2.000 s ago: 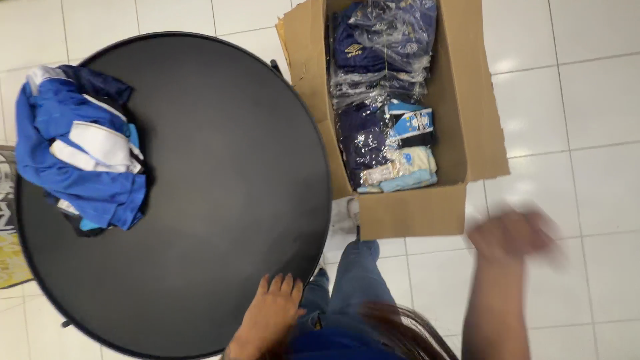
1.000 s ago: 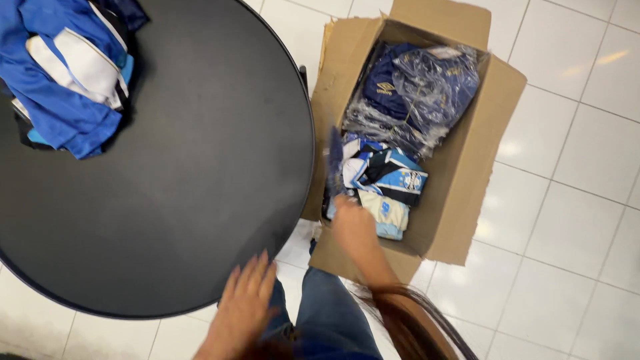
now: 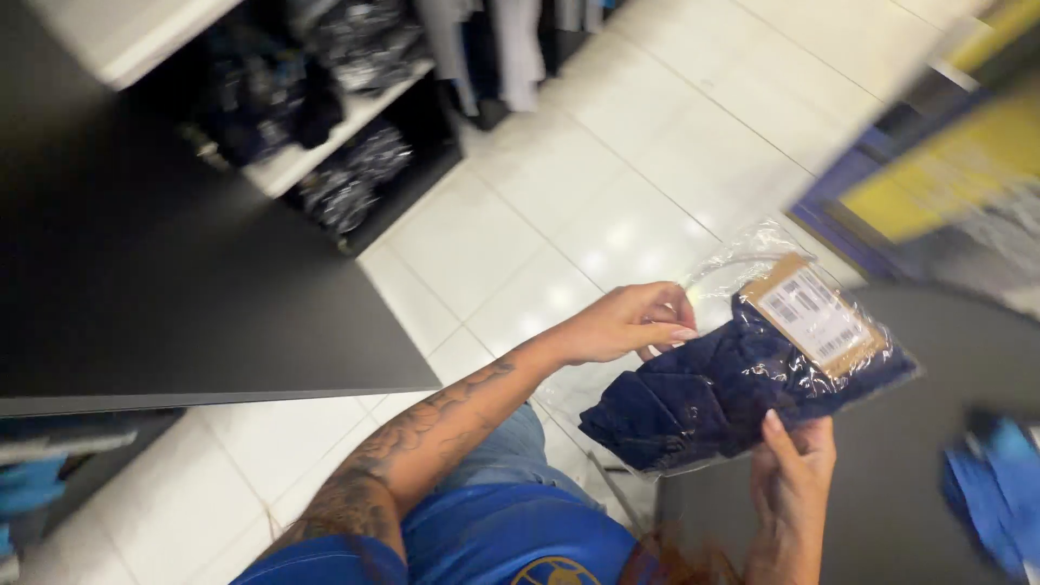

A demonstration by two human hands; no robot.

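A folded navy garment [image 3: 691, 398] lies inside a clear plastic bag, held up in front of me at centre right. A tan card tag [image 3: 812, 313] with a white printed label shows through the plastic. My left hand [image 3: 650, 321] pinches the bag at its left edge, thumb and fingers closed on the plastic. My right hand [image 3: 796, 447] grips the lower edge from beneath, its thumb over the front. Beyond the bag, blue folded garments [image 3: 995, 496] rest on the round black table [image 3: 918, 406].
A dark flat counter [image 3: 203, 309] fills the left side. Past it, white-edged shelves [image 3: 337, 130] hold plastic-wrapped dark clothes, with garments hanging [image 3: 504, 49] behind. A blurred yellow and blue display [image 3: 934, 162] stands at the upper right. Pale floor tiles [image 3: 520, 219] run between them.
The view has swung away from the open carton. My right hand has left the carton, where it was reaching among garments; both hands now hold a bagged navy garment. My left hand is off the table.
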